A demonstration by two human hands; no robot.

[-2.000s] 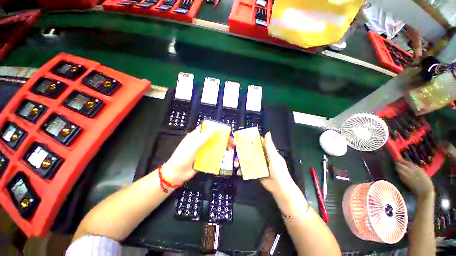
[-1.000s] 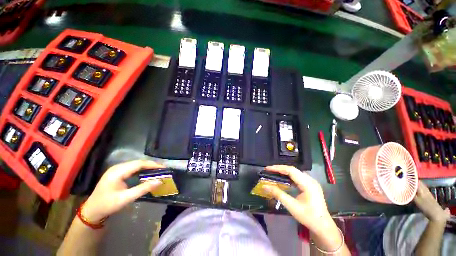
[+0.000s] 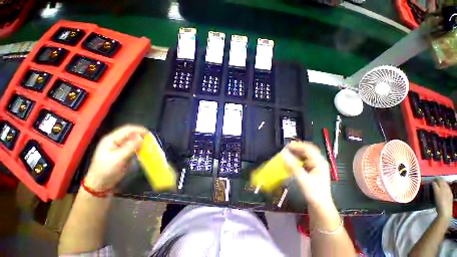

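My left hand [image 3: 118, 155] holds a phone by its upper end, its yellow face [image 3: 156, 163] showing, tilted above the bench edge. My right hand [image 3: 308, 168] holds another phone with its yellow face [image 3: 274, 171] showing, slightly blurred. Between and beyond them is the black tray [image 3: 175, 120]. Its far row holds several open flip phones [image 3: 214, 62] with white lit screens. Its near row holds two open lit phones [image 3: 204, 135] and, at the right, a closed phone [image 3: 289, 128] with its battery bay showing. The keypads of the held phones are hidden.
A red tray [image 3: 107, 88] of closed phones lies left, another red tray [image 3: 436, 168] right. A red pen [image 3: 330, 154], silver tool [image 3: 337, 135], white fan [image 3: 383, 87] and pink fan [image 3: 388, 169] stand right. A battery [image 3: 221, 189] lies at the near edge. Another person's arm [image 3: 443, 206] shows lower right.
Both hands have risen slightly from the bench edge and turned the phones so their yellow faces show more fully. The view has shifted slightly.
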